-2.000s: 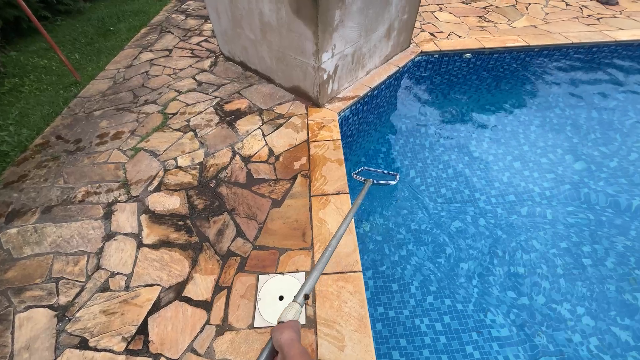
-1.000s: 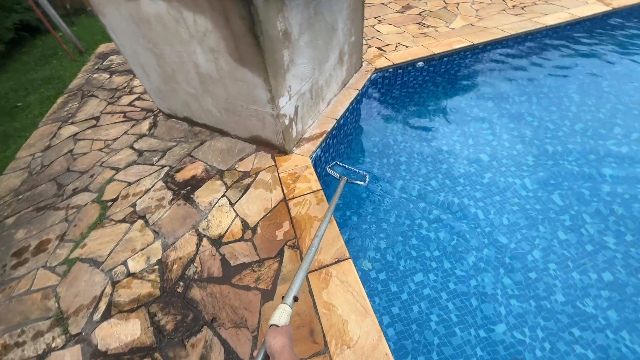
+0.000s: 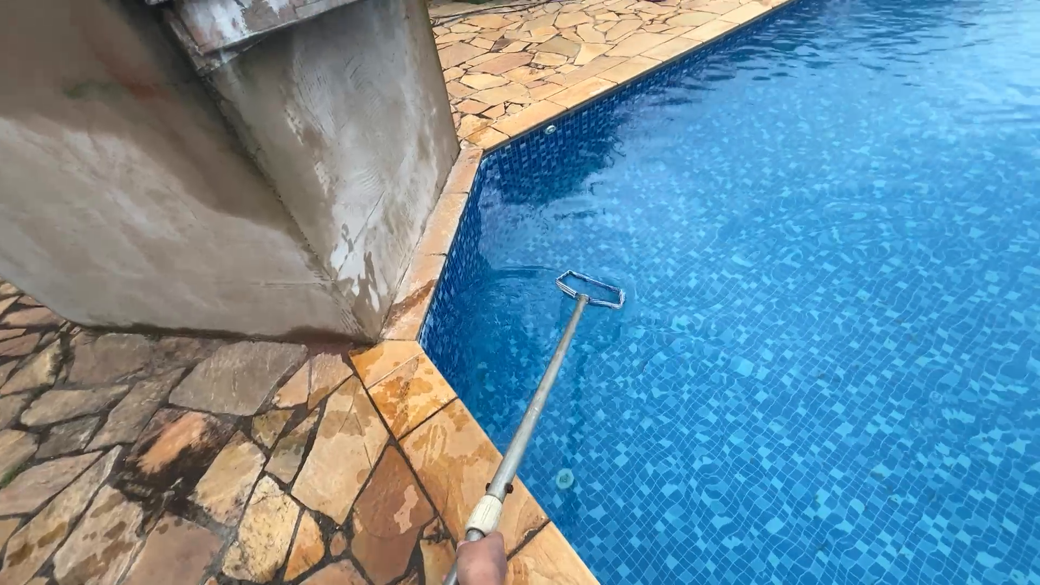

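At the bottom edge, my right hand [image 3: 481, 561] is closed around a long metal telescopic pole [image 3: 543, 398] near its whitish collar. The pole slants up and to the right over the stone coping. At its far end, a flat pool skimmer head [image 3: 591, 290] with a light, roughly rectangular rim lies at the surface of the pool water [image 3: 731, 349]. Whether it holds a net is hard to tell. My left hand is out of view, and the pole's near end runs out of the frame.
A rough plastered masonry block [image 3: 203, 219] stands at the upper left, close to the pool. Orange stone coping [image 3: 455, 439] edges the water and bends around the block's corner. Irregular stone paving [image 3: 236, 471] lies at the lower left. Round fittings show in the pool's tiled wall [image 3: 550, 129].
The view has swung, bringing the masonry block nearer. The skimmer head, close to the pool's edge before, now lies farther out from the coping. My right hand still grips the pole.
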